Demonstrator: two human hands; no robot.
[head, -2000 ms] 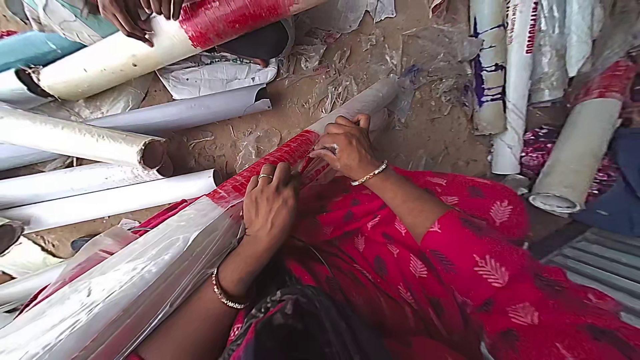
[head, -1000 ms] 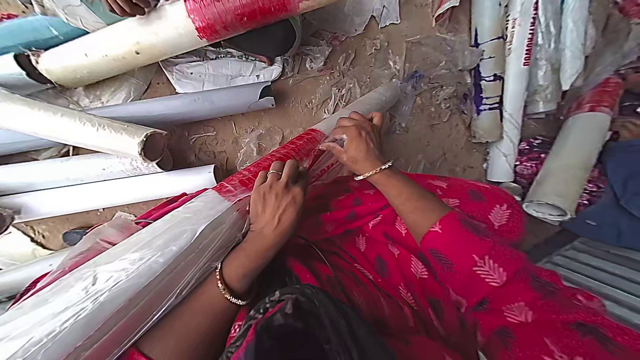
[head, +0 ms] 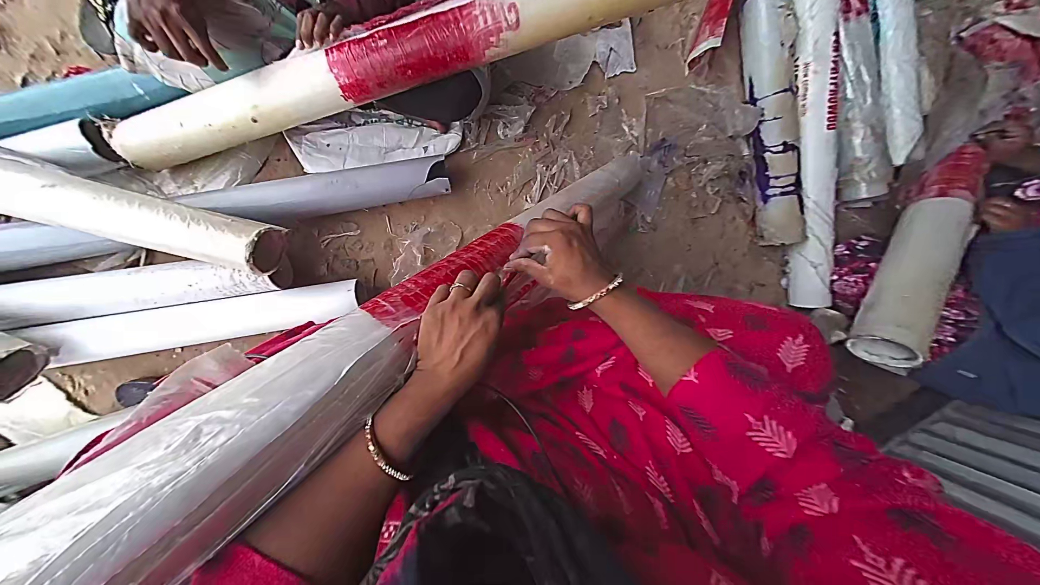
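A long tube [head: 268, 406] wrapped in clear plastic film lies diagonally across my lap, from the lower left to the upper middle. Around its middle runs a red patterned band of fabric [head: 439, 272] under the film. My left hand [head: 459, 333], with a ring and a bracelet, presses on the lower side of the red band with bent fingers. Just to the right, my right hand [head: 561, 252] pinches at the band's edge, thumb against fingers. What lies between those fingertips is too small to tell. Loose film hangs along the tube's lower side.
Another person's hands [head: 179, 28] rest by a cream tube with a red band [head: 414, 49] at the top. Several white tubes [head: 195, 321] lie at left. More tubes [head: 812, 162] and another person's blue clothing [head: 991, 325] are at right. Plastic scraps [head: 699, 114] litter the dirt ground.
The other person's hands at the top left have shifted about. At the far right, a hand has come to the other banded tube. My own hands stay at the red band, with small finger movements.
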